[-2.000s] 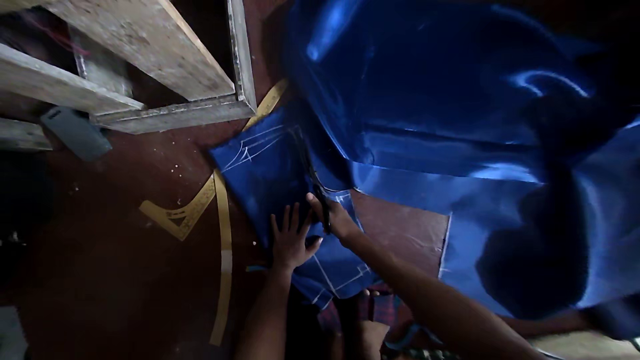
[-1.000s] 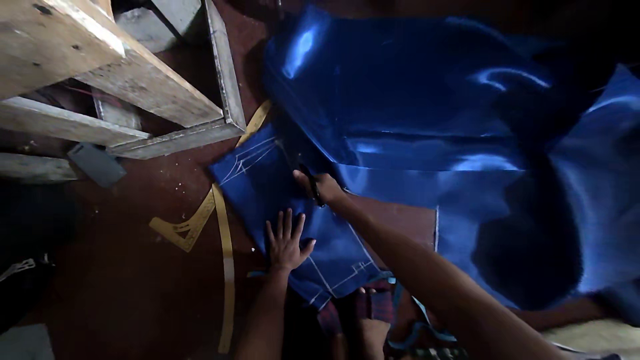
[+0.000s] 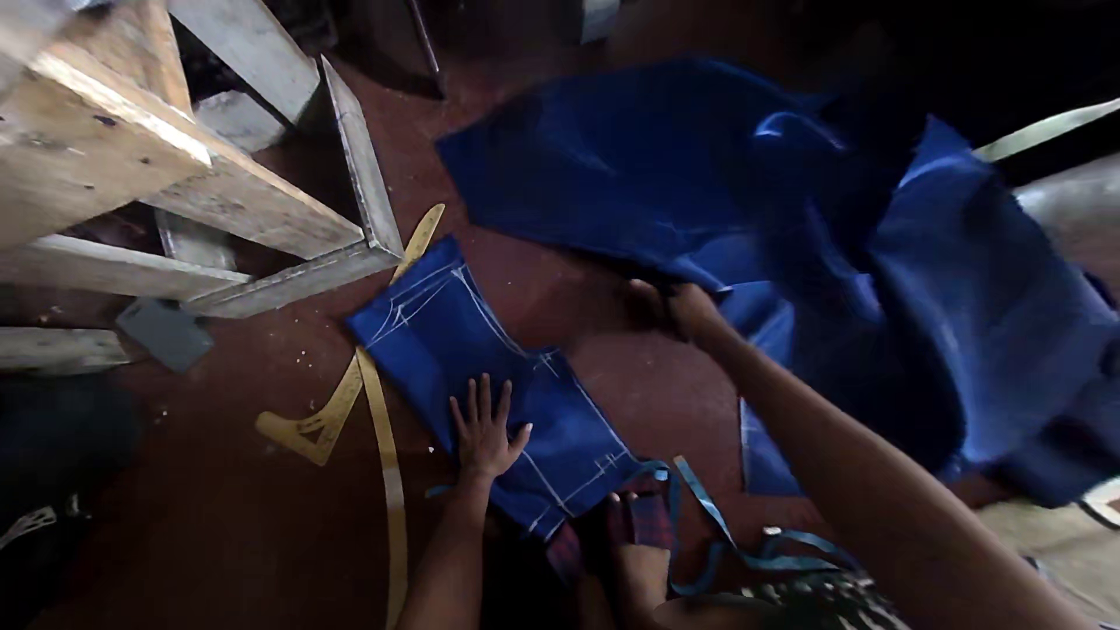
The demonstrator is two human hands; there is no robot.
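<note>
A cut piece of blue fabric (image 3: pixel 516 385) with white chalk lines lies flat on the reddish floor. My left hand (image 3: pixel 487 429) rests on it, palm down with fingers spread. To the right, my right hand (image 3: pixel 682 311) is at the edge of the large blue cloth (image 3: pixel 630 166); something dark shows at its fingers, too shadowed to tell apart, and its grip is unclear. A yellow curved ruler (image 3: pixel 328 420) and a long yellow curved strip (image 3: pixel 385 464) lie left of the chalked piece, the ruler's other end apparently showing above it.
A rough wooden frame (image 3: pixel 262 197) stands at the upper left, beside a grey block (image 3: pixel 164 334). A light blue measuring tape (image 3: pixel 700 499) lies loosely near my feet at the bottom. Bare floor (image 3: pixel 560 289) separates the chalked piece from the large cloth.
My right hand has moved right, off the chalked piece. The large cloth has shifted away from that piece, baring floor between them. My left hand has stayed on the fabric.
</note>
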